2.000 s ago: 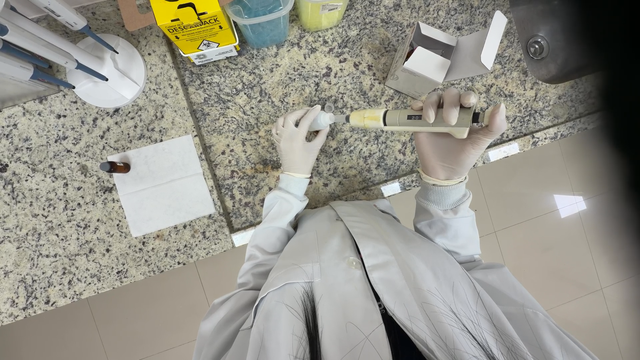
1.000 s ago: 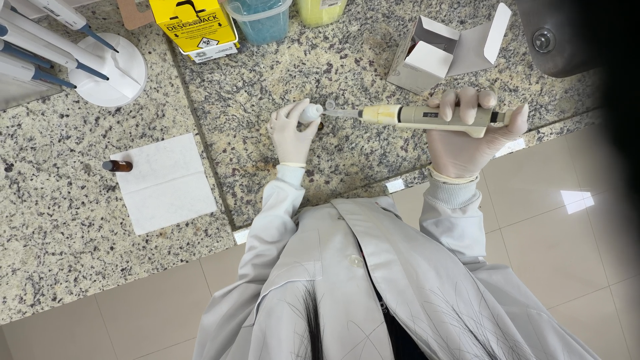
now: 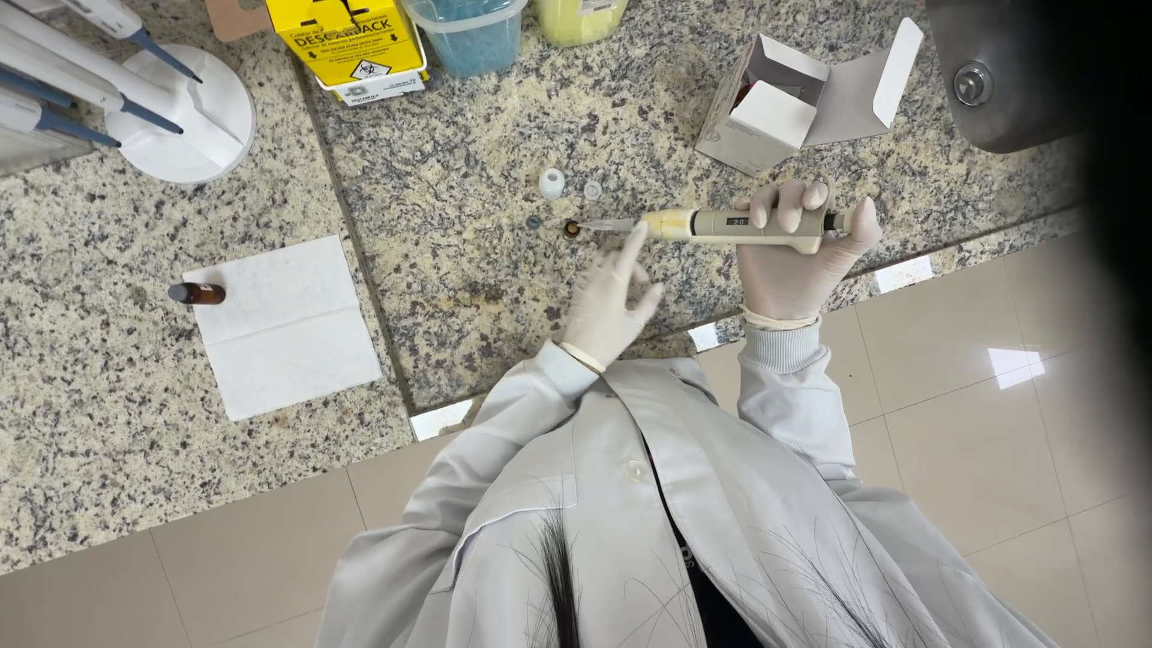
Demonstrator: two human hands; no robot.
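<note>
My gloved right hand (image 3: pixel 792 243) is closed around a micropipette (image 3: pixel 742 227), its thumb at the plunger end. The pipette lies nearly level in view, and its clear tip (image 3: pixel 612 225) points left to the mouth of a small amber vial (image 3: pixel 572 229). Whether the tip is inside the vial, I cannot tell. My gloved left hand (image 3: pixel 612 297) has its index finger extended to the tip's wide end, near the yellowed pipette nose; the other fingers are partly curled. By the vial sit a white bottle (image 3: pixel 552 184), a clear ring-like cap (image 3: pixel 592 190) and a small grey-blue stopper (image 3: pixel 534 222).
An open carton (image 3: pixel 756 135) and a metal sink (image 3: pixel 999 99) are at right. Behind are a yellow sharps box (image 3: pixel 351 40), a blue-filled tub (image 3: pixel 468 36) and a yellow-green container (image 3: pixel 580 18). A pipette stand (image 3: pixel 193 117) and a paper sheet (image 3: pixel 288 333) with a brown vial (image 3: pixel 200 293) are left.
My left hand has let go of the white bottle, which now rests on the counter, and has moved toward the pipette tip. The pipette tip, earlier at the white bottle, is now at the amber vial.
</note>
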